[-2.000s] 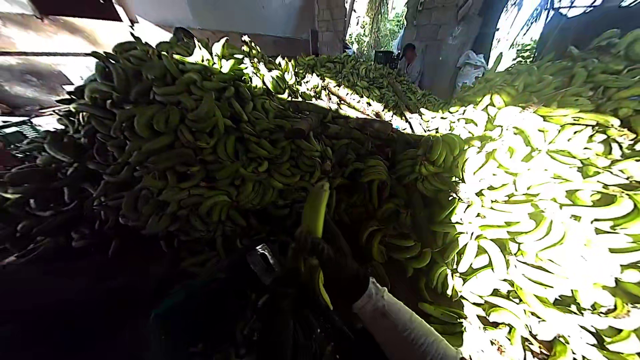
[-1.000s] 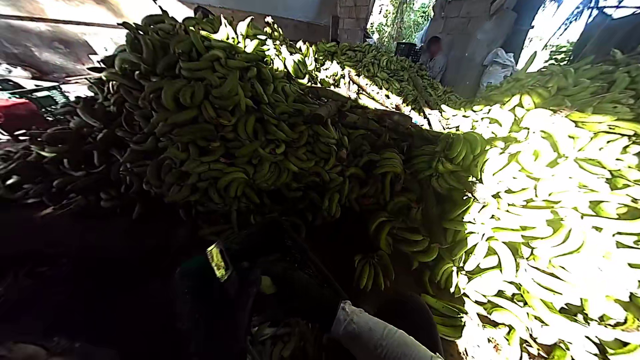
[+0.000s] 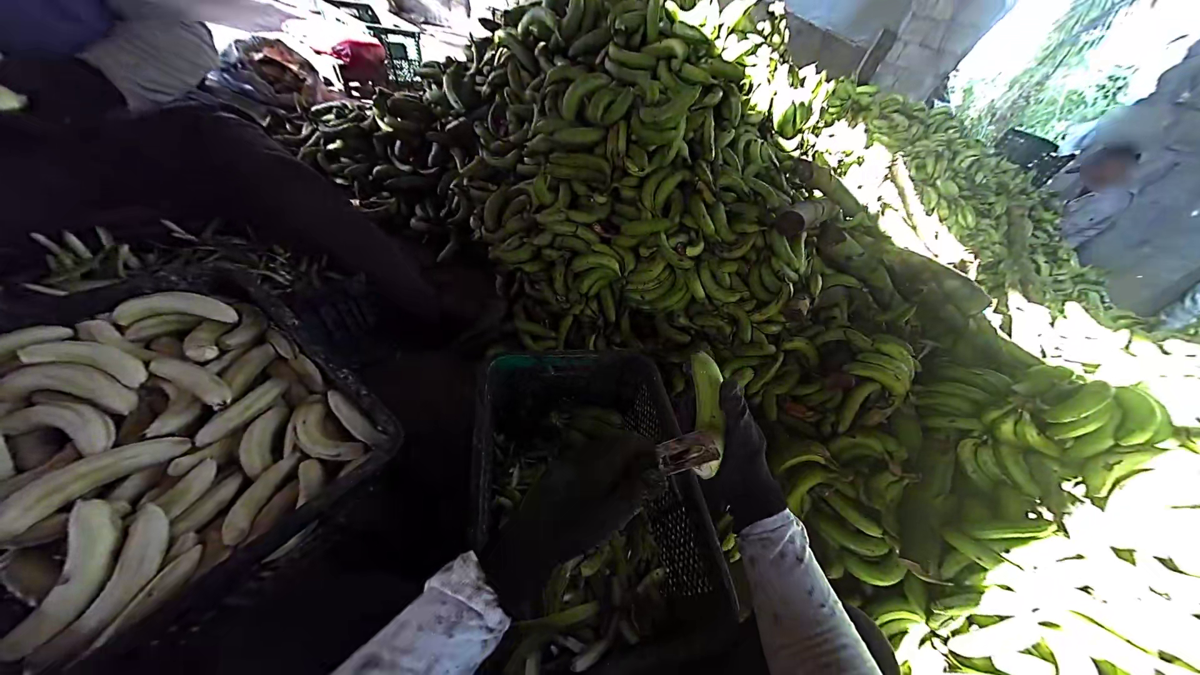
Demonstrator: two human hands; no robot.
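My right hand [image 3: 750, 459], in a dark glove with a pale sleeve, holds a green plantain [image 3: 708, 403] upright over the right rim of a dark plastic crate. My left hand [image 3: 581, 487], also dark-gloved, reaches across that crate from the lower left. Between its fingers is a short tool [image 3: 689, 453] with a light, stained end, which touches the lower part of the plantain; its exact kind cannot be told. Below both hands, the perforated crate [image 3: 659, 394] holds green peels [image 3: 609, 581]. Deep shadow hides most of the left fingers.
At left stands a dark crate [image 3: 380, 450] full of peeled plantains [image 3: 187, 375]. A large heap of green plantains [image 3: 637, 187] rises ahead and spreads right, with a log [image 3: 806, 216] lying on it. Another person's dark-clothed leg [image 3: 309, 187] extends from upper left; a person [image 3: 1102, 202] is at far right.
The view has swung down and left, bringing the peeled plantains and the peel crate into sight. A plantain now shows upright in my right hand, where one second ago none was plain.
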